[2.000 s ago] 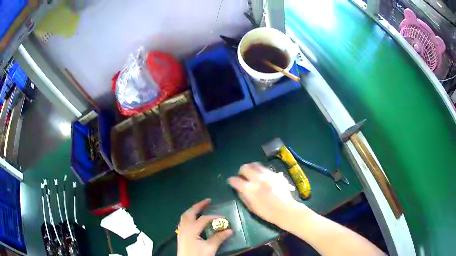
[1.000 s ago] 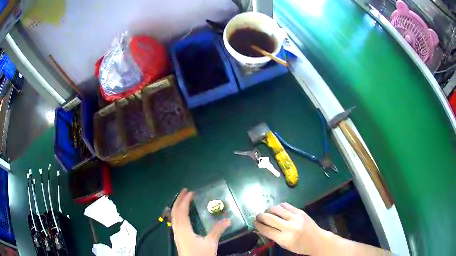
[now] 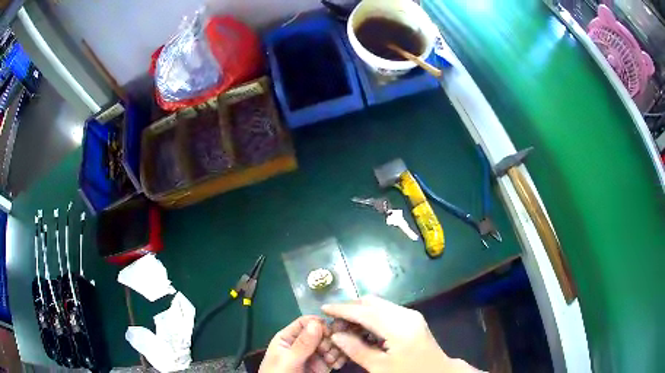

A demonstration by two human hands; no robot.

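Note:
A short brass-gold lock cylinder point(image 3: 319, 278) stands on end on a grey plate point(image 3: 299, 261) on the bench. My left hand point(image 3: 302, 346) and my right hand point(image 3: 386, 335) meet just in front of it at the bottom edge, fingertips pinched together around a small part that the fingers mostly hide. Neither hand touches the cylinder. Black-green circlip pliers point(image 3: 244, 297) lie to the left, tips slightly apart. Small silver keys point(image 3: 394, 218) lie to the right, beside the yellow-handled hammer point(image 3: 423, 215) and blue-handled nippers point(image 3: 456, 207).
Blue bins point(image 3: 313, 119), a brown three-section box point(image 3: 248, 175) and a white grease tub point(image 3: 378, 64) with a brush stand at the back. White paper scraps point(image 3: 175, 331) and several black panels point(image 3: 62, 320) lie left. A wooden-handled hammer point(image 3: 539, 218) lies on the right ledge.
My left hand has left the cylinder, which stands alone on the plate. My right hand has moved left, and both hands now meet. The pliers show fully. The view has shifted.

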